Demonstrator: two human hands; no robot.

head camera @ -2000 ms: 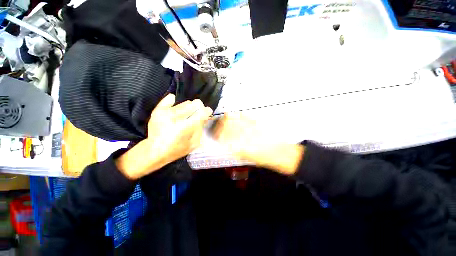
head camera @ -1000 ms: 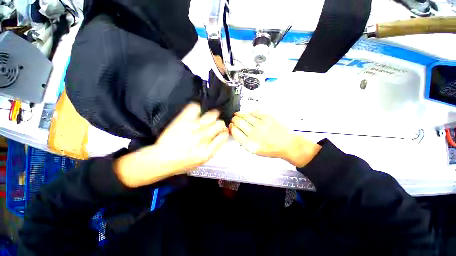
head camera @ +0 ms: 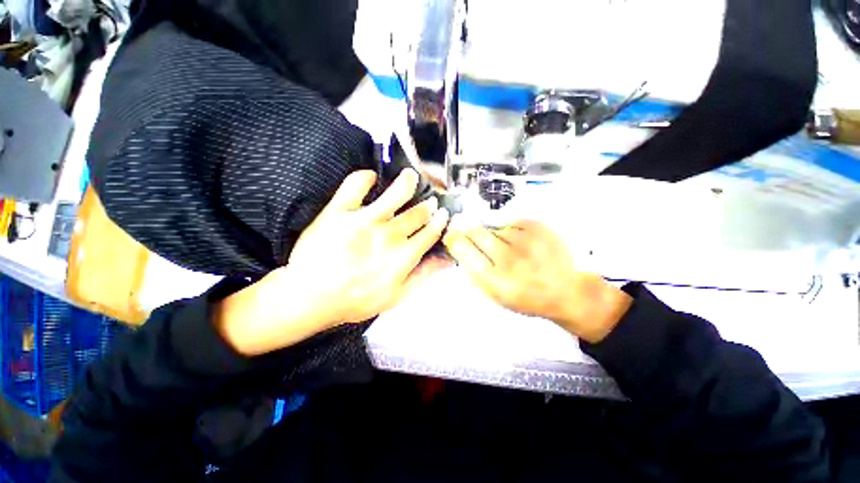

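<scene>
A black garment with pinstriped lining [head camera: 203, 151] lies bunched left of the needle area of a white sewing machine [head camera: 651, 222]. My left hand [head camera: 363, 250] lies on the garment's edge, fingers spread and pressing it beside the presser foot [head camera: 453, 200]. My right hand [head camera: 519, 269] is just right of it, its fingertips together on the small dark edge at the foot. The fingertips of both hands nearly meet. The needle point and the exact stitching spot are hidden by glare and fingers.
A wide black fabric strip [head camera: 745, 90] hangs over the machine at upper right, near a wooden handle [head camera: 839, 125]. A yellow-tan board [head camera: 104, 259] lies under the garment at left. A grey housing [head camera: 28, 137] stands far left, with a blue crate [head camera: 57, 335] below the table.
The view has shifted closer to the needle area. Both hands have come up to the presser foot with the garment edge. The lining's stripes show more clearly than a second ago.
</scene>
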